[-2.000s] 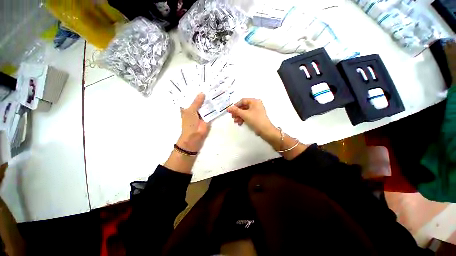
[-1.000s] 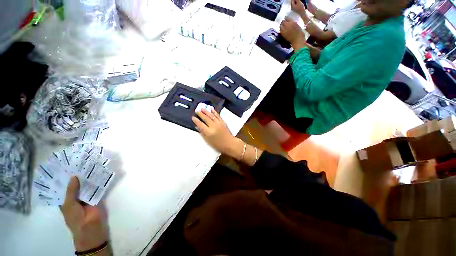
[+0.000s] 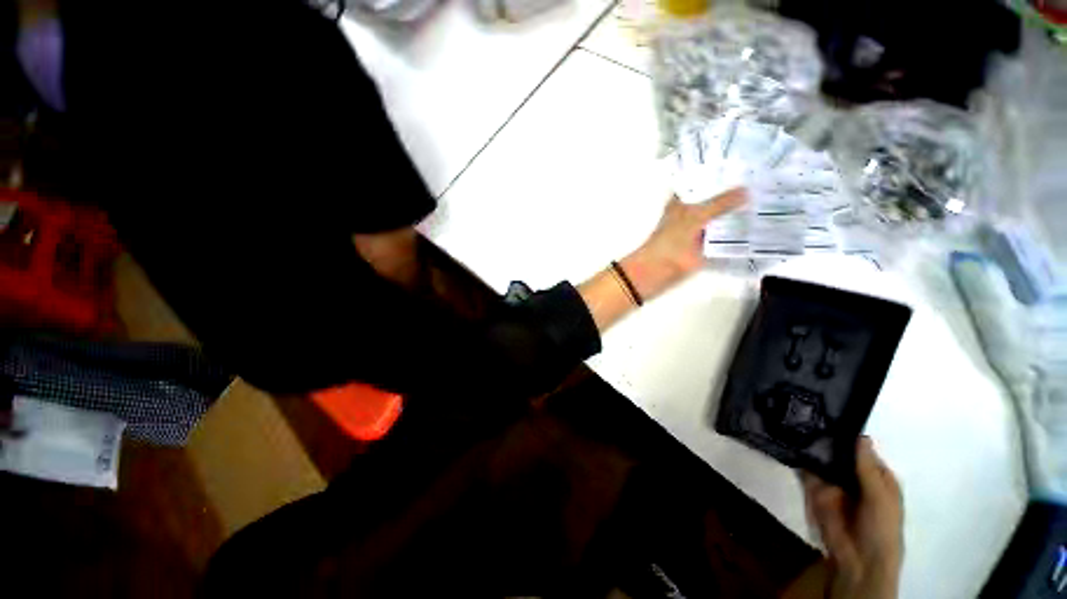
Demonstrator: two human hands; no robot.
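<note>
My left hand holds a fan of white insert cards with dark bars over the white table. My right hand grips the near end of a black inner tray. The tray is tilted and shows a deep black recess with small dark moulded shapes. No white earbuds or case show on this side. Part of another dark tray is cut off at the lower right edge.
Clear bags of small parts lie at the back, another bag beyond the cards. A flat plastic bundle lies at right. A person in a black sleeve is close at left. Red stools stand below the table.
The view has swung to the left. My right hand, earlier on the case in a tray, now holds a tray up with its recessed side showing. My left hand still holds the fanned cards.
</note>
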